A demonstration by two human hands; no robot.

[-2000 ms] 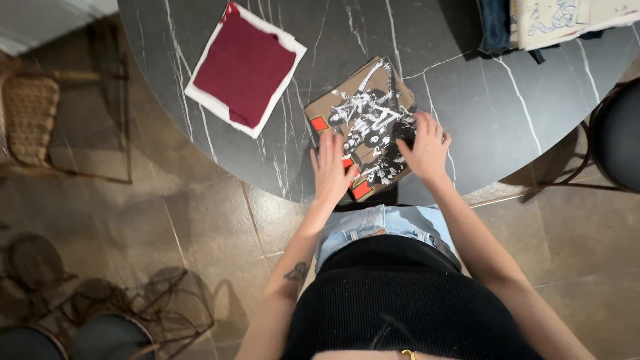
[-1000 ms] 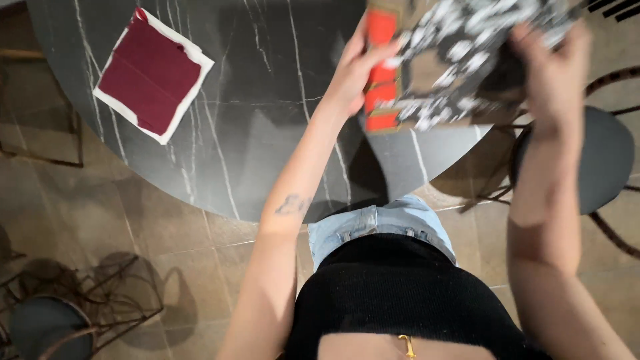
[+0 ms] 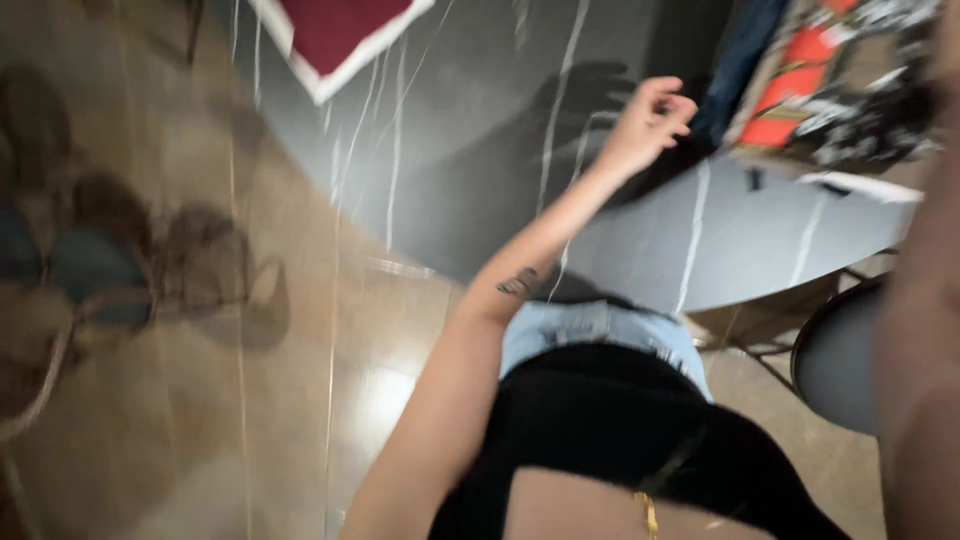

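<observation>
A folded printed cloth [image 3: 862,90], brown with a black, white and red pattern, lies at the upper right on a pile with dark blue fabric [image 3: 750,52] and something white under it. My left hand [image 3: 652,124] is over the table just left of the pile, its fingers loosely curled and holding nothing. The right forearm runs up the right edge of the view beside the printed cloth; my right hand is out of clear sight at the upper right. Folded maroon cloth [image 3: 337,30] lies on a white cloth [image 3: 321,88] at the top left.
The dark marble table [image 3: 465,150] has white veins and a curved near edge. A round-seated chair [image 3: 840,360] stands by its right side. More chairs [image 3: 97,262] are on the tiled floor at the left, blurred.
The printed cloth, held in both hands a second ago, now lies on the pile at the right. My left hand has let go of it. The view has shifted.
</observation>
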